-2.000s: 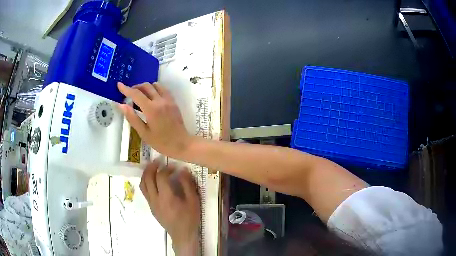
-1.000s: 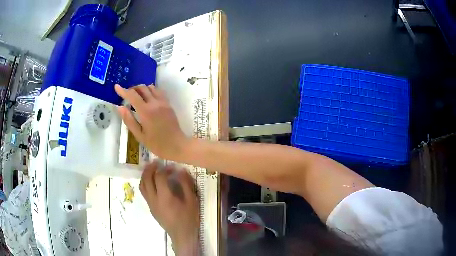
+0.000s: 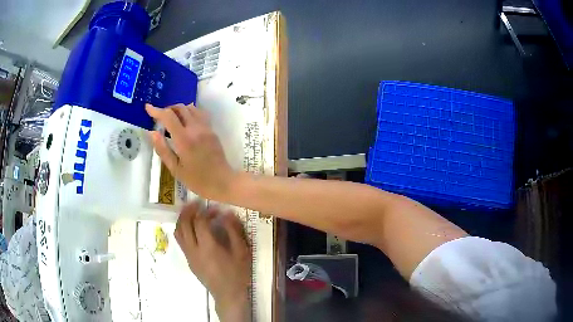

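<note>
The blue control panel (image 3: 166, 85) with its lit screen sits at the motor end of the white sewing machine (image 3: 78, 217). My right hand (image 3: 191, 148) reaches over the table, with one fingertip at the panel's lower edge by the buttons; whether it presses one cannot be told. Its fingers are apart and hold nothing visible. My left hand (image 3: 213, 251) rests low over the white table top, fingers slightly bent and apart, with nothing seen in it. Its palm side is hidden.
The white table (image 3: 235, 69) has a printed ruler near its worn wooden edge. A ribbed blue crate (image 3: 443, 144) stands on the dark floor. A plastic-wrapped item (image 3: 308, 283) and a grey plate (image 3: 342, 273) are below the table. Metal stool legs (image 3: 515, 28) show at the far corner.
The hands have stayed in nearly the same places. The camera view has shifted slightly.
</note>
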